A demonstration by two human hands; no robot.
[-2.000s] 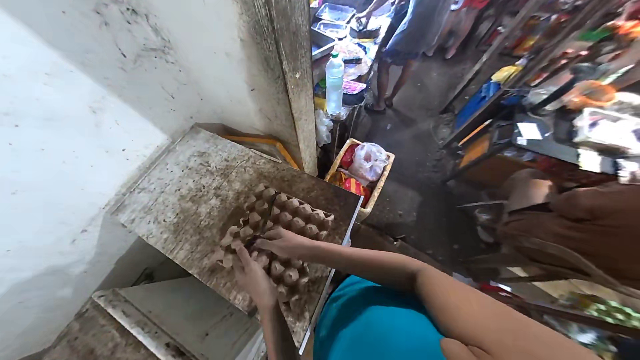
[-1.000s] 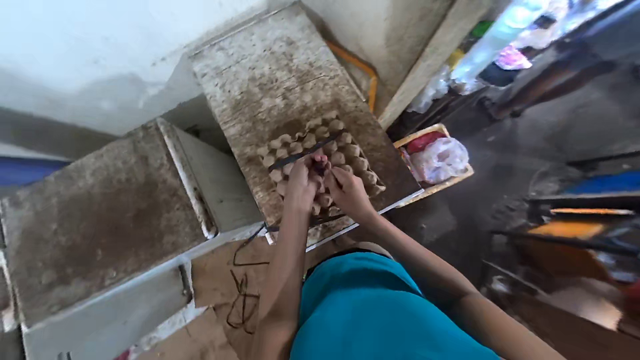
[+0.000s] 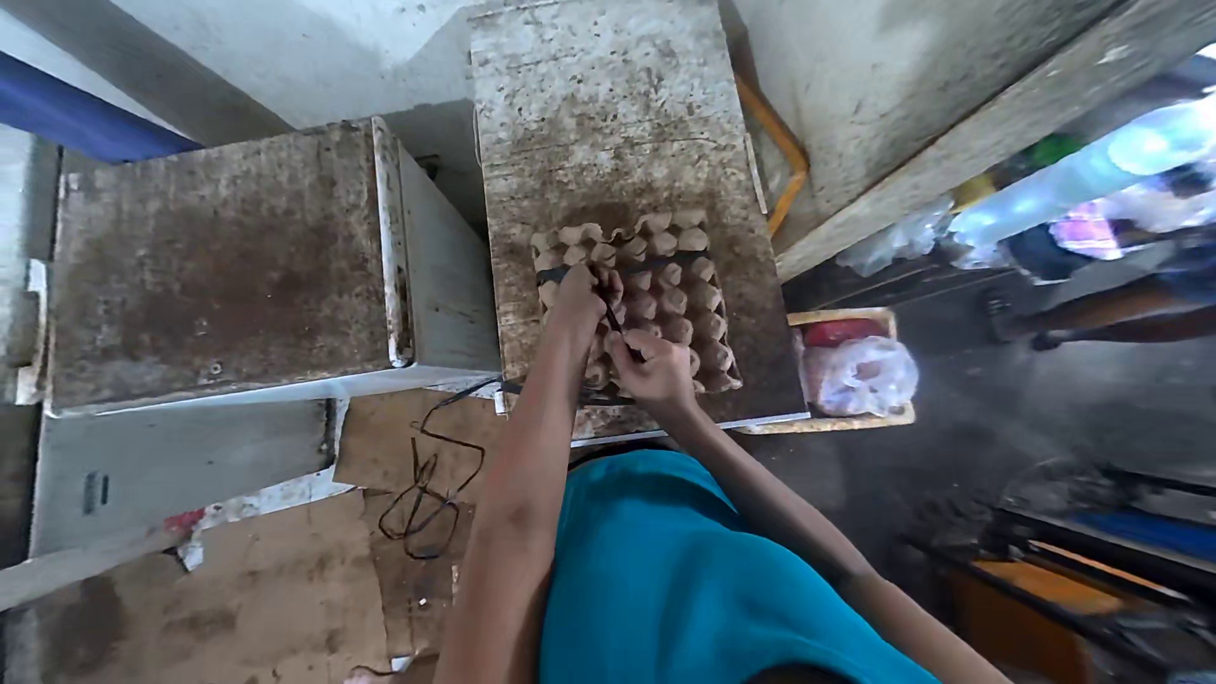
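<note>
A grey-brown pulp egg tray point(image 3: 705, 296) lies on the worn, stained top point(image 3: 608, 123) of a cabinet-like unit. A dark strap point(image 3: 665, 260) crosses the tray from side to side. Over the tray's left part, my left hand point(image 3: 579, 293) grips the dark strap where it meets the fingers. My right hand point(image 3: 654, 370), lower and to the right, pinches a dark strip point(image 3: 611, 313) that runs up to the left hand. Whether eggs sit beneath the tray cannot be seen. A long dark cord point(image 3: 446, 439) trails from the unit's front left corner down to the floor.
A second stained white unit point(image 3: 218, 275) stands at the left. Flattened cardboard point(image 3: 275, 589) covers the floor below it. Right of the tray's unit is a crate point(image 3: 850, 423) with a plastic bag point(image 3: 863, 375). A wooden post point(image 3: 959, 128) slants at the upper right, with a person's legs point(image 3: 1121, 313) beyond.
The view has swung round since two seconds ago. My right hand has drawn away from my left, with a dark strip now stretched between them; one second ago they were close together.
</note>
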